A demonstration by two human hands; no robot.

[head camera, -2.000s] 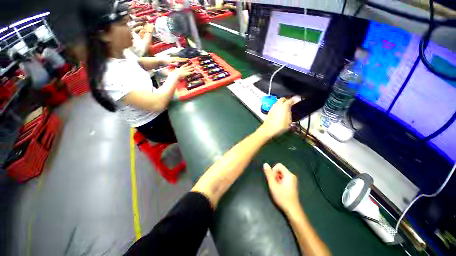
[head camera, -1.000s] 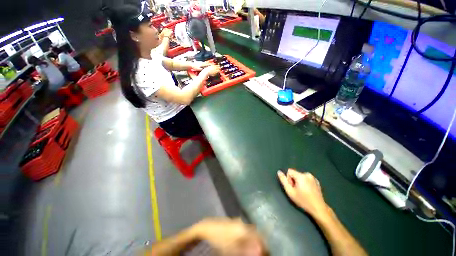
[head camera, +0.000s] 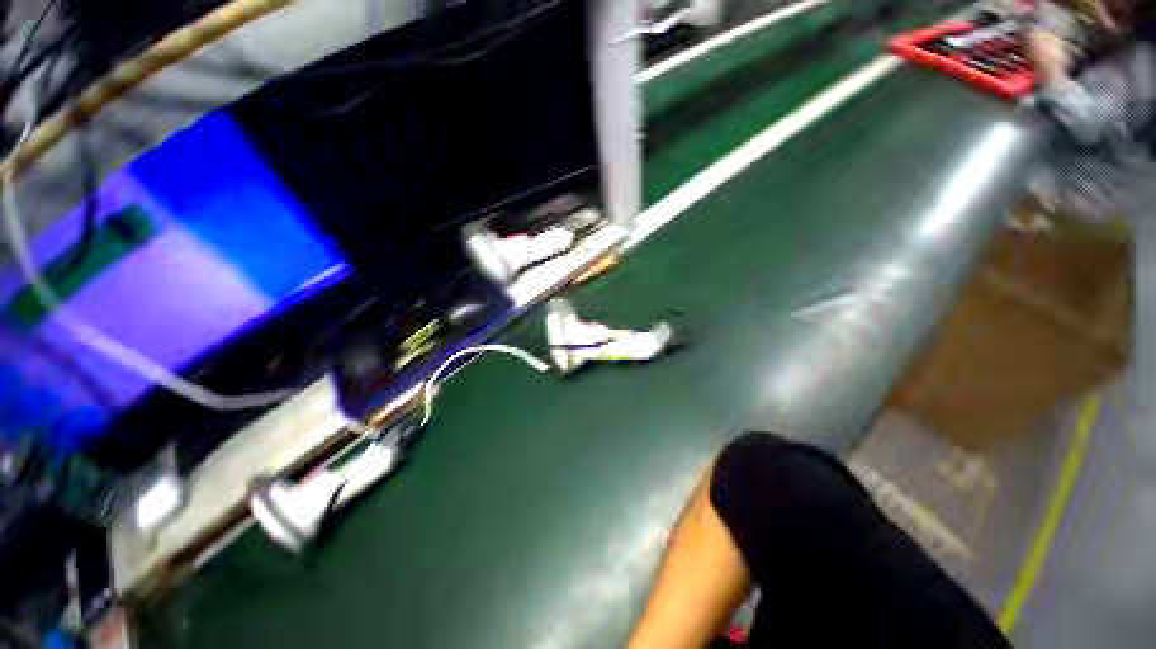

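Three white-grey handheld scanners lie along the back of the green bench (head camera: 507, 507). One scanner (head camera: 317, 498) is at the lower left beside the shelf edge. A second scanner (head camera: 606, 342) lies on the green top near the middle, with a white cable curving beside it. A third scanner (head camera: 526, 250) lies farther back by a pale post. My right arm, in a black sleeve, enters from the bottom right; its bare forearm runs down out of the picture, so my right hand is cut off. My left hand is out of the picture. The view is blurred.
A bright blue-purple monitor (head camera: 190, 273) stands at the left, with a white cable hanging in front. A red tray (head camera: 915, 51) with dark items lies at the far right end, near a blurred person. A brown cardboard box (head camera: 1027, 330) stands beside the bench, near a yellow floor line.
The view has swung to the right along the bench. Both hands have left the picture, and the water bottle and blue puck are no longer clearly seen. More scanners and the box now show.
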